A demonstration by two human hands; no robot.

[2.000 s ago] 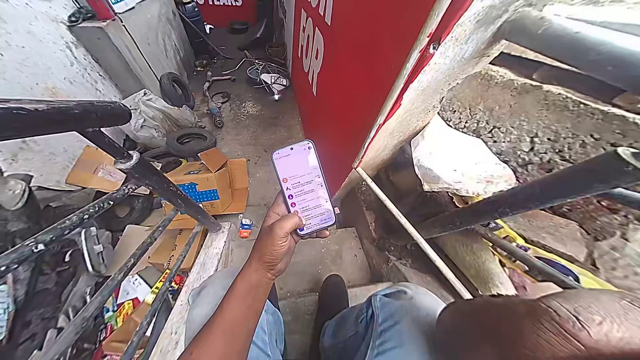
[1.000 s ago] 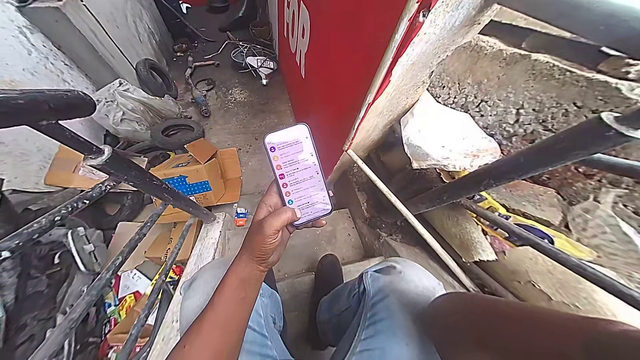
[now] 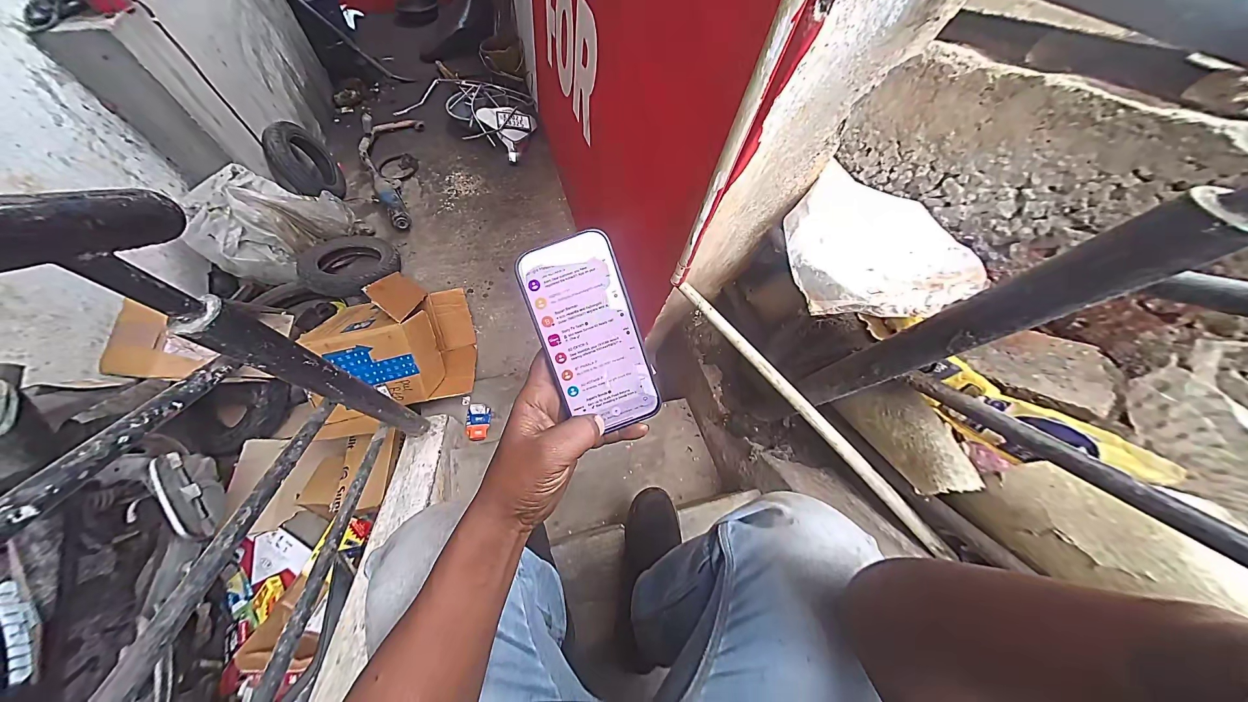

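Observation:
A smartphone with a lit screen, showing a list with round coloured icons, lies in my left hand above the steps. My left thumb rests at the screen's lower edge and the fingers wrap behind the phone. On the right, my other forearm crosses the knee in blue jeans and runs out at the frame's edge; the right hand itself is out of view. A dark shoe stands on the step below.
Black metal railings slope down at left, others at right. Beyond them are an open cardboard box, tyres, a plastic sack and rubble. A white pole leans beside the steps, near a red panel.
The list on the phone screen has shifted, and the thumb has moved to the screen's lower edge. My right forearm has moved lower. The view has tilted down somewhat.

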